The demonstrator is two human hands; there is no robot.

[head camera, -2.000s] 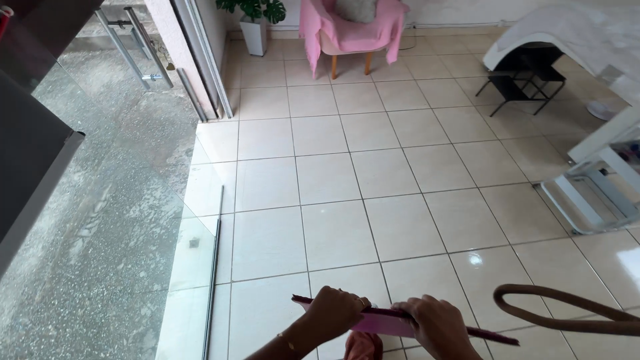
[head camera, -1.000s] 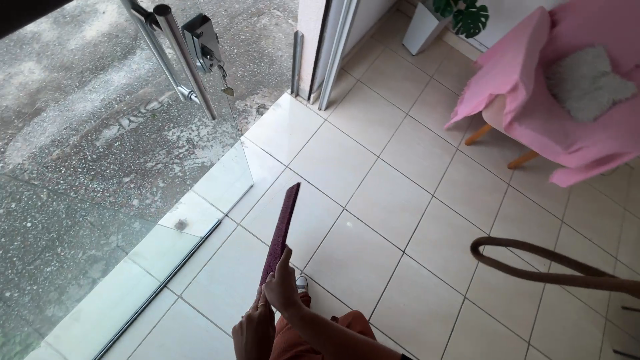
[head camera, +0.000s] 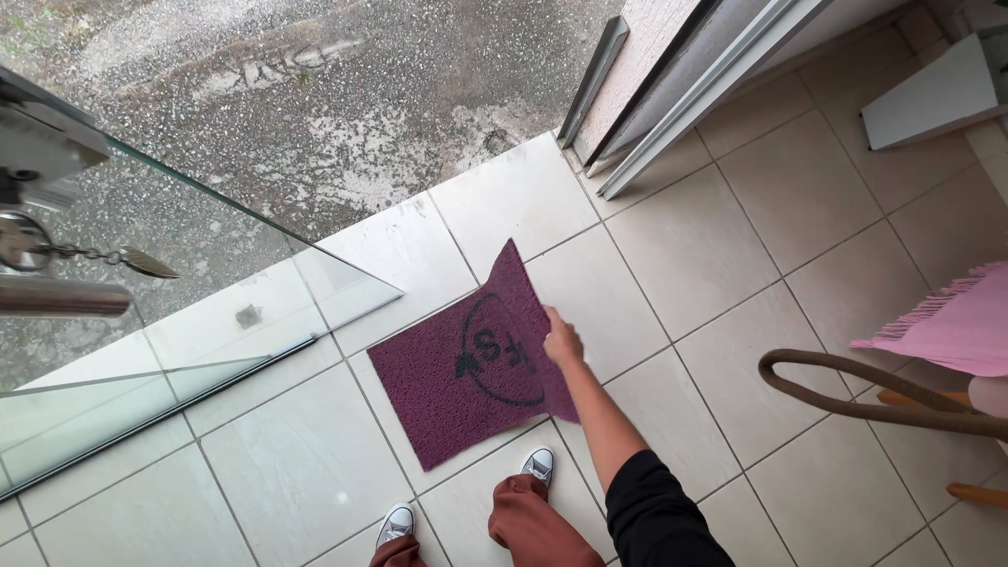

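A purple doormat (head camera: 441,386) with a dark printed oval and lettering hangs or lies partly over the tiled floor, just inside the glass door. My right hand (head camera: 564,340) grips its right edge near the middle, and the part by the hand is bent up. The mat's far corner points toward the doorway. My left hand is out of view. Below the mat are my two feet in grey sneakers (head camera: 539,465).
An open glass door (head camera: 236,228) with a metal handle (head camera: 63,296) and hanging keys stands at left. A door frame (head camera: 693,94), white planter (head camera: 933,94), pink fringed cloth (head camera: 945,323) and brown looped strap (head camera: 843,361) are at right.
The mat was held edge-on in both hands; now its broad face shows, spread low near the floor, with only my right hand on it. My left hand has left the view, which has turned toward the doorway.
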